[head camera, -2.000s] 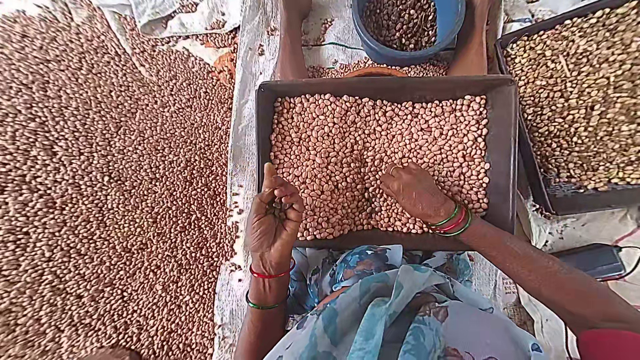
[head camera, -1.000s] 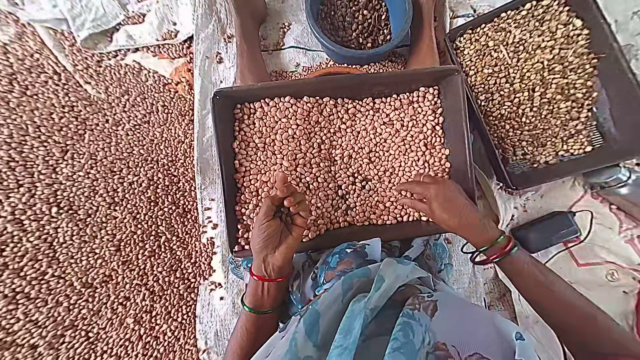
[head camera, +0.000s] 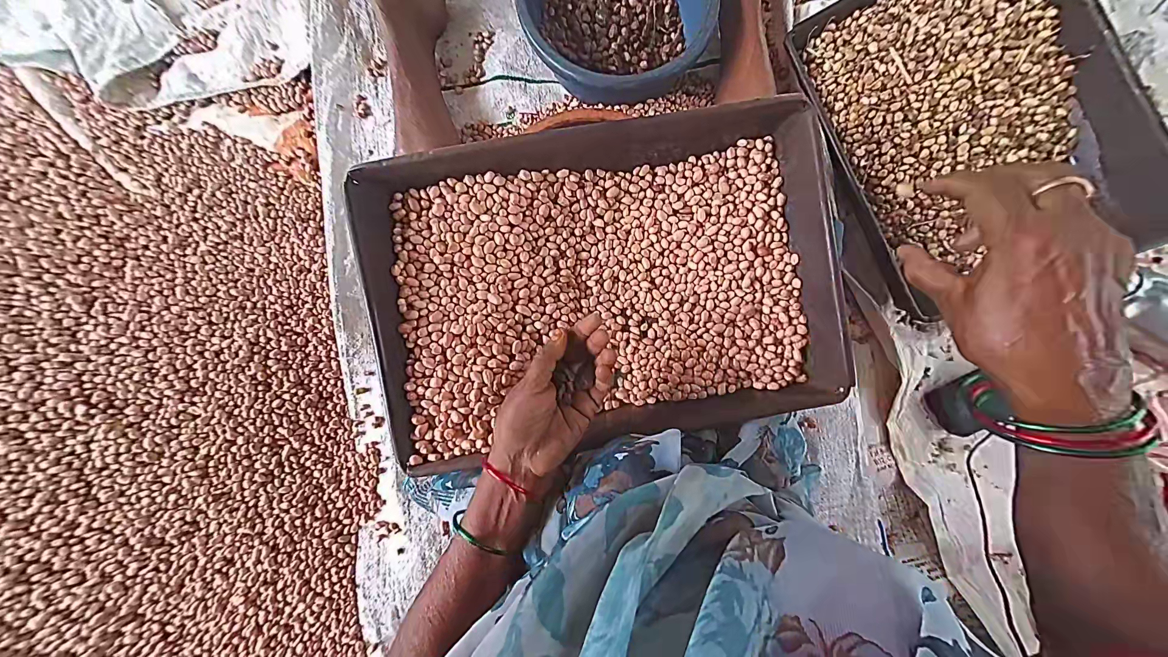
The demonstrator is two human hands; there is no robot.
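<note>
My left hand (head camera: 557,392) is palm up, with its fingers curled around a few small dark pieces, above the near edge of a dark rectangular tray. Pinkish peanut kernels (head camera: 511,274) cover the bottom of this tray (head camera: 835,347). Raised above the near side of a second dark tray (head camera: 1122,119) at the right is my right hand (head camera: 940,228), its thumb and fingers apart and nothing seen between them. That tray contains paler, mixed kernels and bits (head camera: 940,82). Both wrists wear red and green bangles.
A blue basin (head camera: 616,87) of darker kernels stands beyond the tray, between two bare legs (head camera: 420,100). Kernels (head camera: 164,411) lie spread thickly over the left side. White woven sheeting (head camera: 342,237) is under the tray. A dark object with a cord (head camera: 954,401) lies beneath my right wrist.
My right hand has left the kernels in the middle tray and moved right, over the other tray; its fingers are now spread. My left hand stays curled over the middle tray.
</note>
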